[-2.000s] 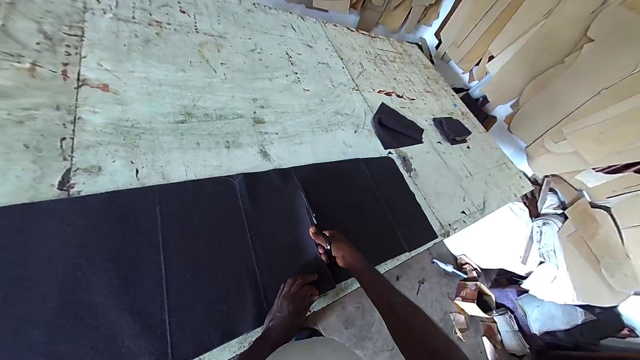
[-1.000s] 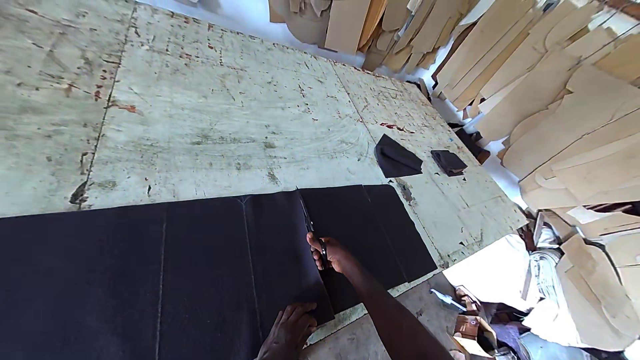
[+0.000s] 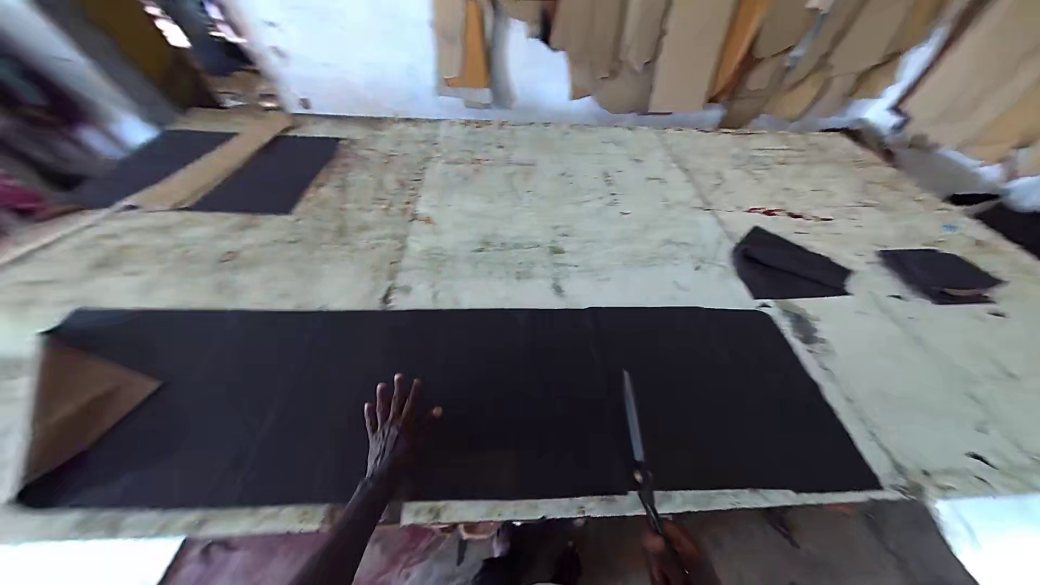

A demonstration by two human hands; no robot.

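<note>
A long strip of dark cloth (image 3: 504, 406) lies along the near edge of the table, its left corner folded over to show a brown underside (image 3: 81, 398). My left hand (image 3: 396, 426) rests on the cloth with fingers spread and holds nothing. At the near table edge my right hand (image 3: 673, 552) grips a pair of metal scissors (image 3: 638, 443), whose blades look closed and point away over the cloth. A faint line runs across the cloth near the scissors; whether it is a cut is unclear.
Two folded dark cloth pieces (image 3: 788, 266) (image 3: 941, 275) lie at the right of the worn table (image 3: 536, 219). Dark cloth (image 3: 268, 175) and a brown strip (image 3: 215, 162) lie at the far left. Brown pattern pieces (image 3: 609, 49) hang on the back wall.
The view has swung left. My right hand and the scissors have drawn back from the middle of the cloth to the near edge. My left hand has moved left, fingers now spread.
</note>
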